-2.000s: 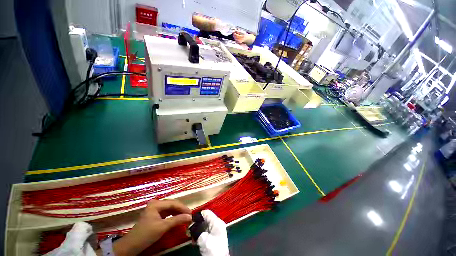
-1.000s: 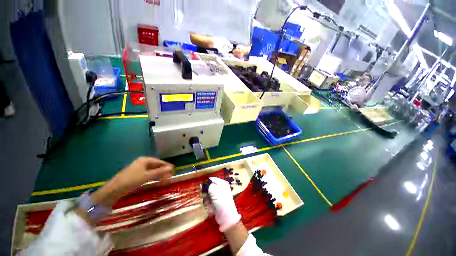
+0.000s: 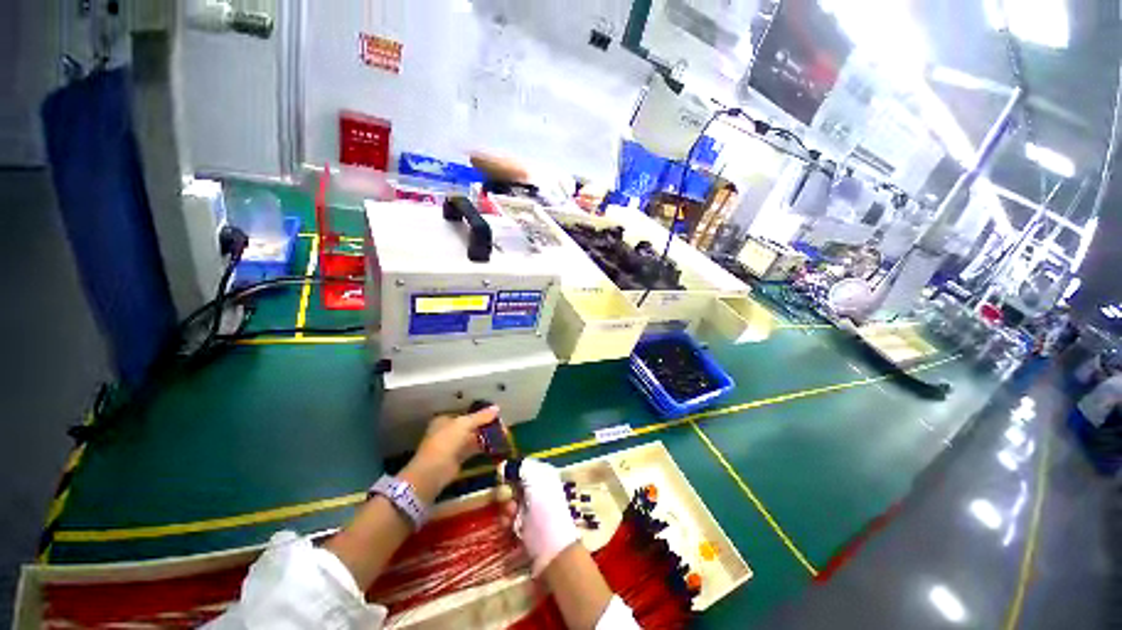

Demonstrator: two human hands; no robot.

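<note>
The off-white machine (image 3: 461, 338) stands ahead with its yellow-lit display on. My bare left hand (image 3: 453, 446) is at its low front, fingertips against or beside the dark front port (image 3: 495, 439); whether they pinch anything is unclear. My gloved right hand (image 3: 544, 514) is just below and right, closed on a small black fitting (image 3: 512, 470) near the port. Red lead wires (image 3: 449, 548) with black ends lie in the cream tray (image 3: 652, 462) below. My forearms and sleeves hide part of the tray and wires.
Cream parts bins (image 3: 599, 330) with dark parts stand right of the machine. A blue basket (image 3: 677, 379) of dark parts sits in front of them. Black cables (image 3: 203, 322) run left of the machine. Part of another person's arm (image 3: 500, 170) shows behind it.
My left hand has moved from above the tray up to the machine's front port. My right hand, still holding the black fitting, has come close to the port. The view has tilted up.
</note>
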